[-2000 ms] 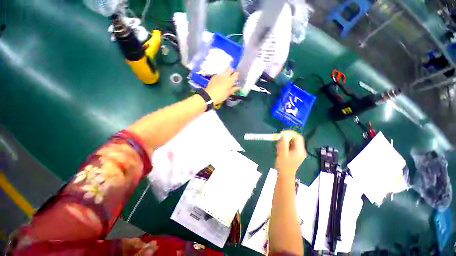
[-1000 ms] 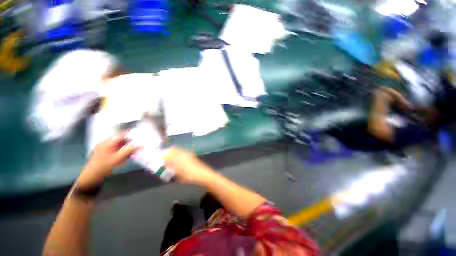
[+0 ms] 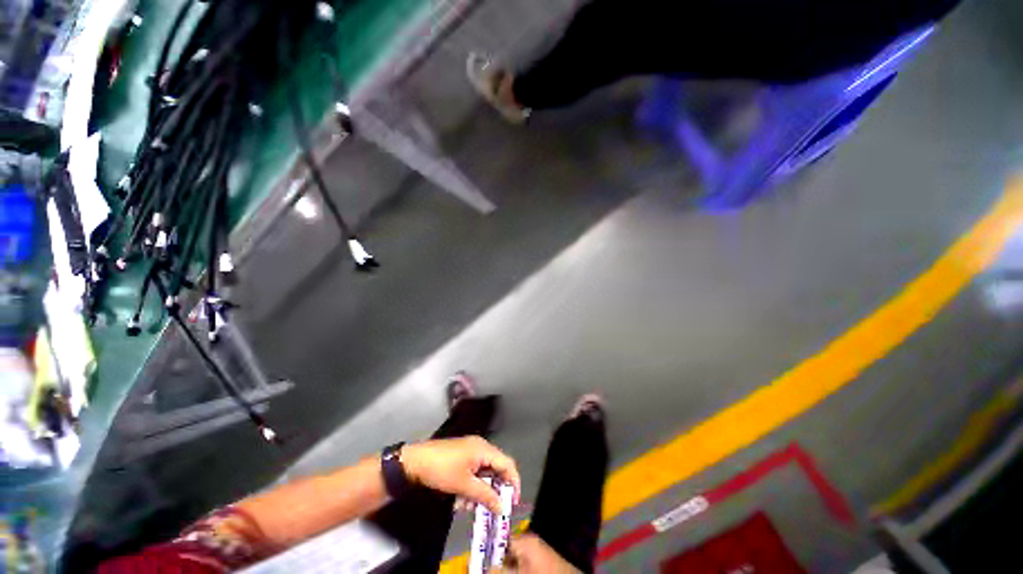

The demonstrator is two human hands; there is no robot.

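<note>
My left hand [image 3: 462, 469], with a black band on its wrist, is low in the view and closed on the upper part of a slim white item [image 3: 490, 536] with dark purple marks, perhaps a marker pen. My right hand [image 3: 543, 556] is at the bottom edge, partly cut off, with its fingers on the item's lower part. The item is held in the air over the floor, close to my body. Its lower end is hidden or out of view.
Black wire harnesses [image 3: 213, 135] lie piled on the green bench [image 3: 275, 135] at upper left, some ends hanging over its edge. A person's dark-clothed leg [image 3: 673, 45] and a blue stool [image 3: 774, 135] are at the top. Yellow line [image 3: 774, 392] crosses the floor.
The view has swung right, from the papers on the bench to the floor and harness pile. The white item, earlier in my right hand alone, is now between both hands.
</note>
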